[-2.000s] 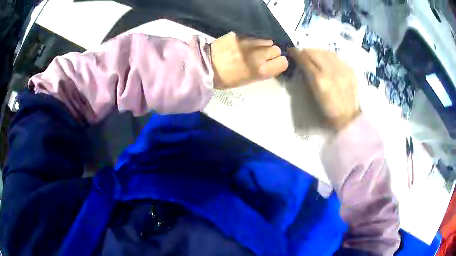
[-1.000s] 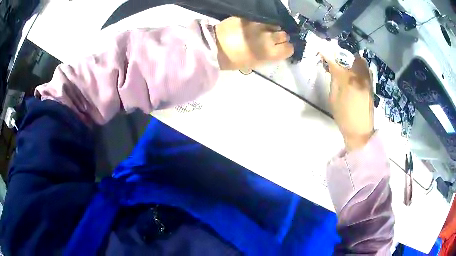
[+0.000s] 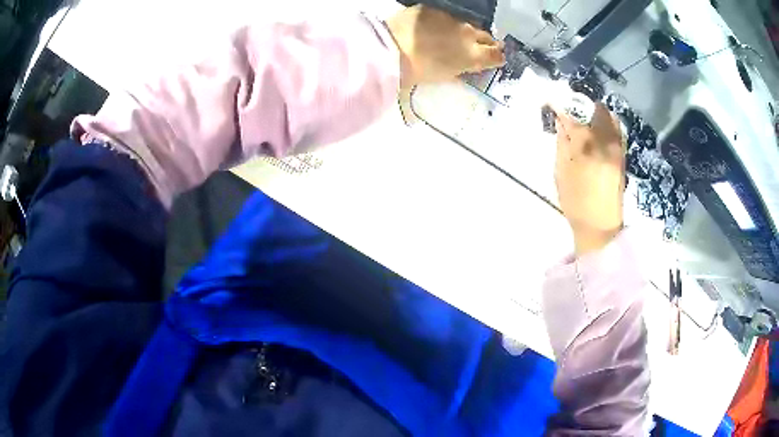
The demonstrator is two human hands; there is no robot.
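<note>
A piece of black fabric [image 3: 465, 8] shows at the top edge, mostly cut off by the picture's rim. My left hand [image 3: 444, 43] lies at its lower edge, fingers bent and pointing right toward the needle area; whether it grips the fabric I cannot tell. My right hand [image 3: 591, 162] is beside the round metal handwheel-like part [image 3: 579, 107] below the machine head, with its fingertips near or on it; its grip is unclear. The sewing machine [image 3: 709, 60] is at the upper right.
A pile of small black-and-silver bits [image 3: 658, 179] lies right of my right hand. The control panel [image 3: 726, 196] is on the machine. Reddish snips [image 3: 675, 316] lie on the white table [image 3: 367, 222]. The blue apron [image 3: 410, 316] covers my lap. A red item [image 3: 752, 388] is at lower right.
The black fabric has moved up and away, mostly out of view. My right hand has come away from my left hand to the round part. My left hand has moved up.
</note>
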